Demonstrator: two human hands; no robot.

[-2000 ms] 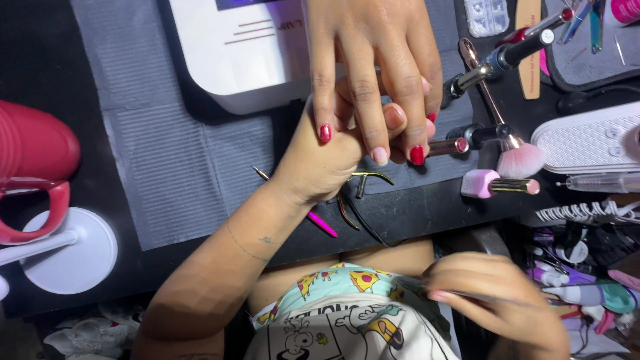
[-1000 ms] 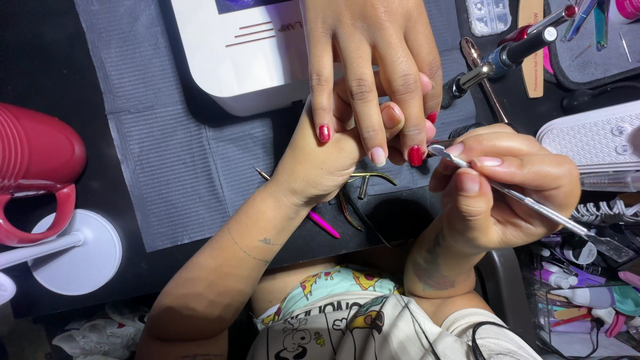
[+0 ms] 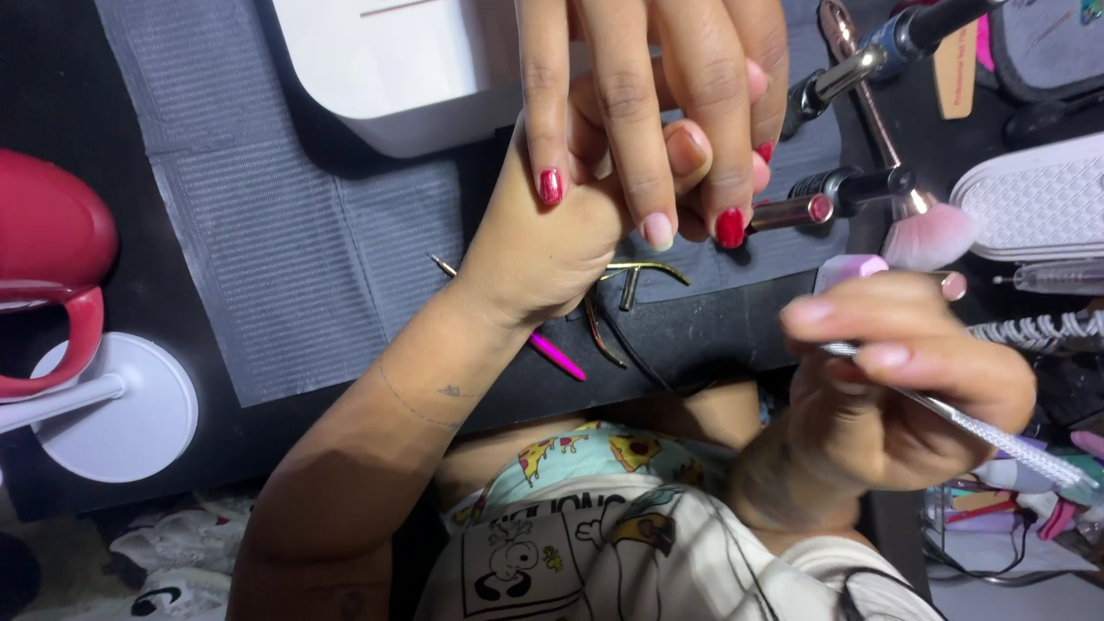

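Observation:
With my left hand (image 3: 569,216) I clasp the fingers of another person's hand (image 3: 638,95), which reaches in from the top. Red polish covers several of that hand's nails; one fingernail (image 3: 657,231) is pale and unpainted. My right hand (image 3: 897,388), lower right and slightly blurred, grips a metal cuticle pusher (image 3: 992,431) with a textured handle, apart from the nails. Near my left wrist lie a gold-coloured nipper (image 3: 660,269) and a bright pink tool (image 3: 556,355). A bottle with a rose metallic cap (image 3: 793,212) lies just right of the red-nailed finger.
A white nail lamp (image 3: 388,78) stands on grey disposable sheets (image 3: 302,259). At the left are a red mug (image 3: 52,224) and a white round stand (image 3: 121,423). Toward the right lie polish bottles, a pink fluffy brush (image 3: 931,235), a wooden file (image 3: 956,73) and a white quilted case (image 3: 1035,198).
My right hand was low by my lap, then brought the pusher to the person's red nail; now it is drawn back down and to the right. My left hand keeps its hold.

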